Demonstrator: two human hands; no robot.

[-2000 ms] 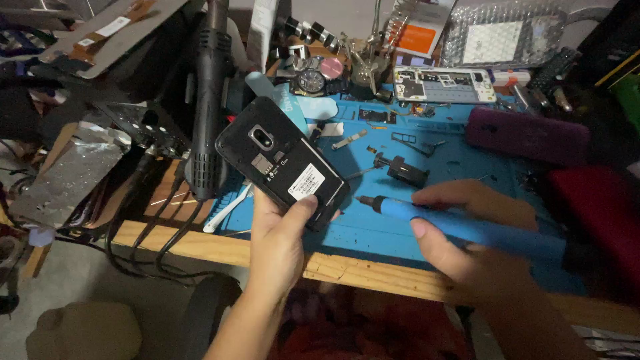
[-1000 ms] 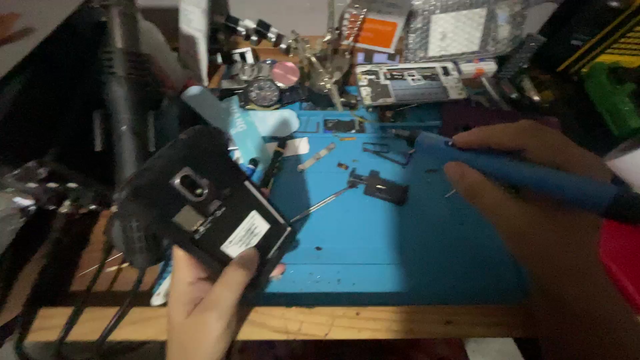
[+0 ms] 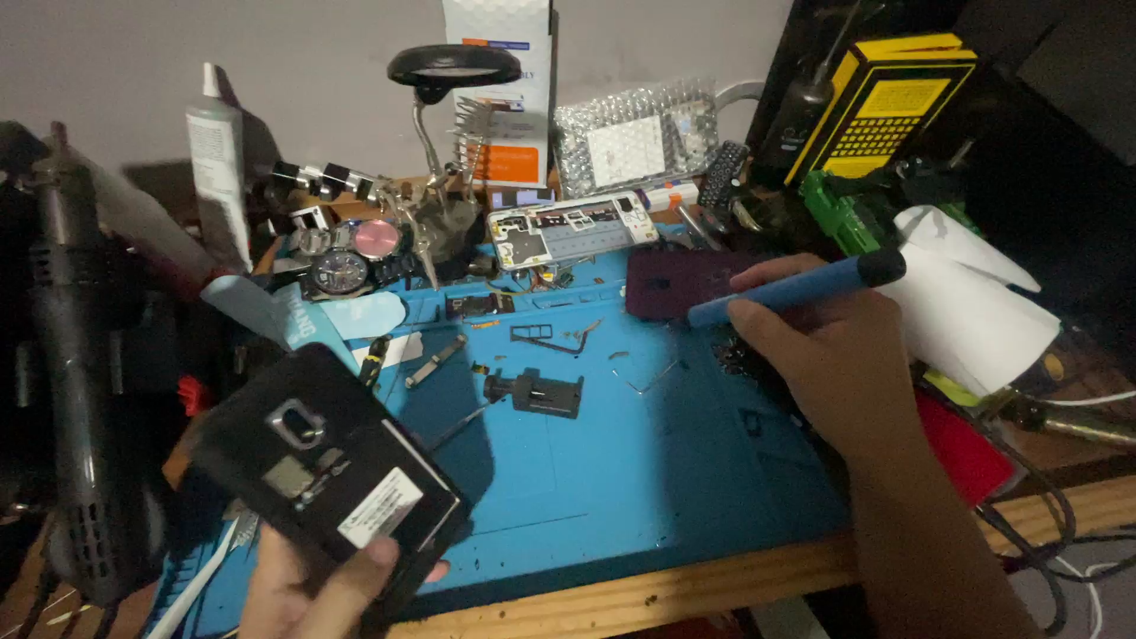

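Note:
My left hand (image 3: 333, 577) grips a black smartphone with its back cover off (image 3: 355, 479), the camera and a white label facing up, the thumb by the label. My right hand (image 3: 816, 355) holds a blue pen-shaped tool (image 3: 781, 288) between thumb and fingers, over a dark purple phone cover (image 3: 666, 280) on the blue repair mat (image 3: 577, 479). Its black end points up and right; no tip shows at the lower left end. Between the hands, a small black clamp-like part (image 3: 546, 393) lies on the mat, with small metal pieces behind it.
A hot-air gun (image 3: 75, 355) stands at the left. Wristwatches (image 3: 340, 272), a magnifier stand (image 3: 453, 67) and an opened white phone frame (image 3: 572, 232) are at the back. A yellow box (image 3: 879, 106), white paper (image 3: 967, 293) and cables (image 3: 1047, 497) occupy the right side, beyond the wooden edge (image 3: 754, 581).
The pen-shaped tool stays in my right hand, but its dark narrow tip, seen at the left end earlier, no longer shows. My left hand still holds the phone. The view has shifted.

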